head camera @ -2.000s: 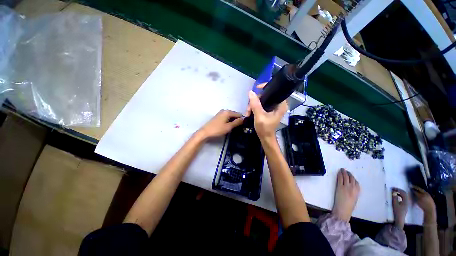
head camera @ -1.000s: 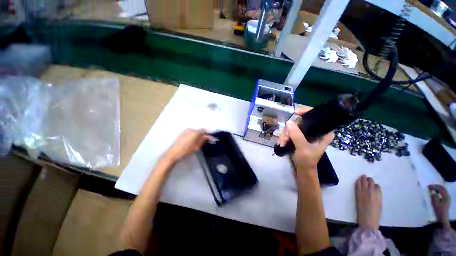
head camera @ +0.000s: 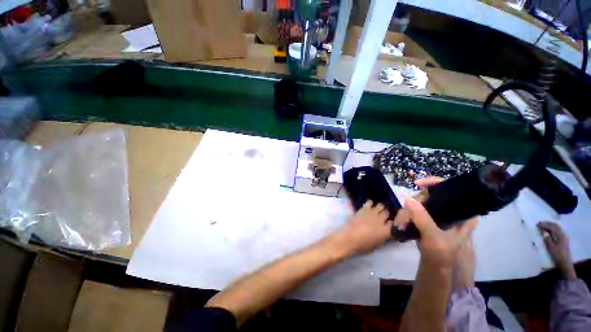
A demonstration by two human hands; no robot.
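A black open housing (head camera: 368, 185) lies on the white sheet, right of the blue-and-silver feeder (head camera: 320, 159). My left hand (head camera: 367, 228) is at its near part, with fingers over the edge; the grip is partly blurred. My right hand (head camera: 435, 235) is closed around the thick black electric screwdriver (head camera: 463, 198), held tilted above the sheet. Its dark lower end is beside my left hand and covers the housing's near right part. A cable and coil run up from its upper end.
A glittering heap of small parts (head camera: 424, 163) lies behind the screwdriver. A neighbour's hand (head camera: 555, 241) and a black housing (head camera: 551, 192) are at right. A dark object (head camera: 286, 98) sits on the green belt (head camera: 194, 97). A clear bag (head camera: 81, 188) lies left.
The housing under my left hand has left the sheet's middle. My left hand has moved right to the other housing. A dark object now shows on the belt behind the feeder. The view has shifted.
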